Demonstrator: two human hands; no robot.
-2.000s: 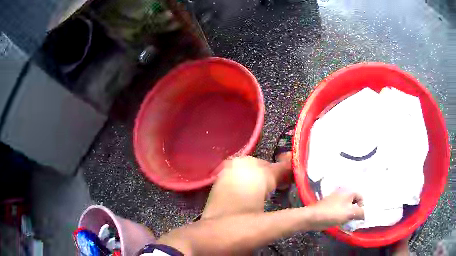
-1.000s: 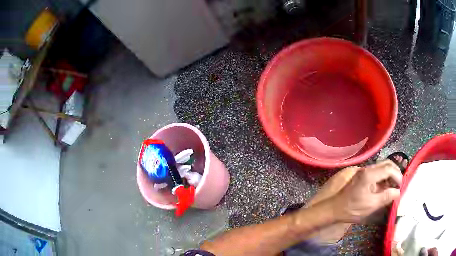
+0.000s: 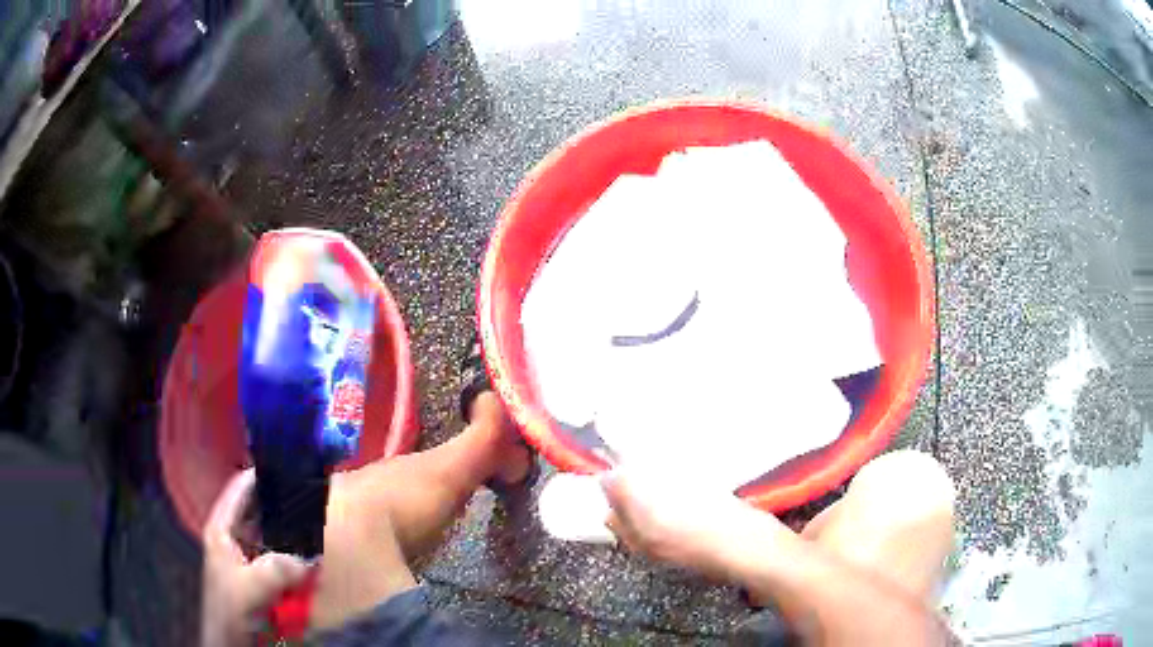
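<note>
A bright, overexposed white garment (image 3: 708, 266) with a short dark curved trim fills the large red tub (image 3: 917, 272). A blue bottle (image 3: 304, 360) with a red and white label is blurred at left, its body up and its red cap (image 3: 291, 613) low. My left hand (image 3: 247, 569) is wrapped round its dark lower part, over the smaller basin. My right hand (image 3: 651, 512) is at the tub's near rim, against the garment's edge. A pale rounded thing (image 3: 575, 508) shows beside its fingers, outside the rim; whether my fingers grip it or the cloth is unclear.
The smaller red basin (image 3: 190, 405) stands at left, partly behind the bottle. My bare knees are on either side near the tub's front, a dark sandal (image 3: 478, 373) between the basins. Wet pebbled concrete surrounds them.
The blue bottle, lying in a pink bin one second ago, is now raised in my left hand. The view has swung right, centring the tub; the pink bin is out of view.
</note>
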